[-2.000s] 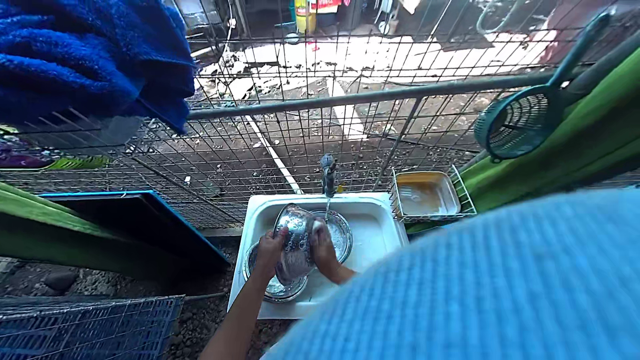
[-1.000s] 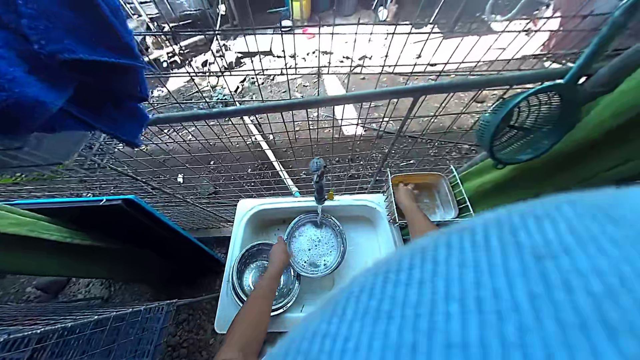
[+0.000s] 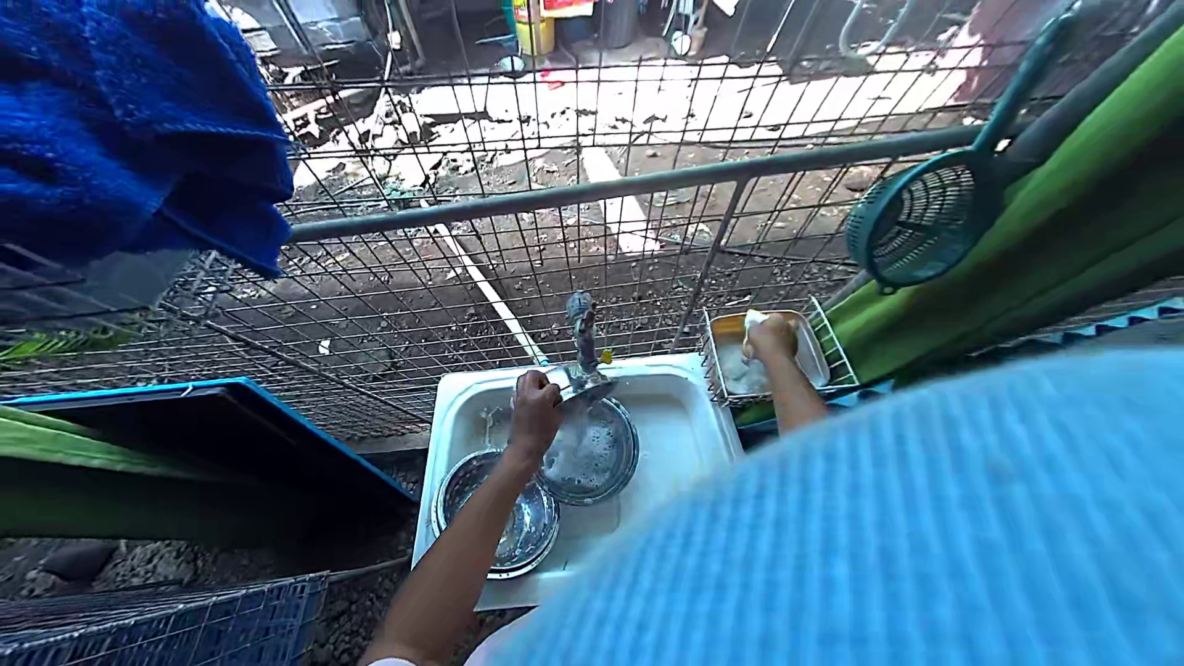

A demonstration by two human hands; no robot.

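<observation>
My left hand (image 3: 536, 407) is closed on the handle of a dark-bladed knife (image 3: 589, 392), whose blade lies just below the faucet (image 3: 585, 338). Under it a metal bowl (image 3: 601, 453) holds sudsy water in the white sink (image 3: 671, 435). A second round metal bowl (image 3: 532, 536) stands in the sink at the lower left, partly behind my left forearm. My right hand (image 3: 772, 340) grips a whitish sponge or cloth (image 3: 754, 319) over a plastic container (image 3: 812, 356) with foamy water, which sits in a wire rack (image 3: 837, 347) right of the sink.
A wire mesh fence with a metal rail (image 3: 509, 205) runs behind the sink. A blue towel (image 3: 139, 129) hangs at the upper left, a green plastic strainer (image 3: 925, 222) at the right beside green cloth (image 3: 1073, 222). A blue-edged dark panel (image 3: 277, 435) leans at the left.
My left hand has moved up from the bowls to the faucet and now has a knife. My right hand, on a bowl two seconds ago, is at the container and now grips a whitish sponge or cloth.
</observation>
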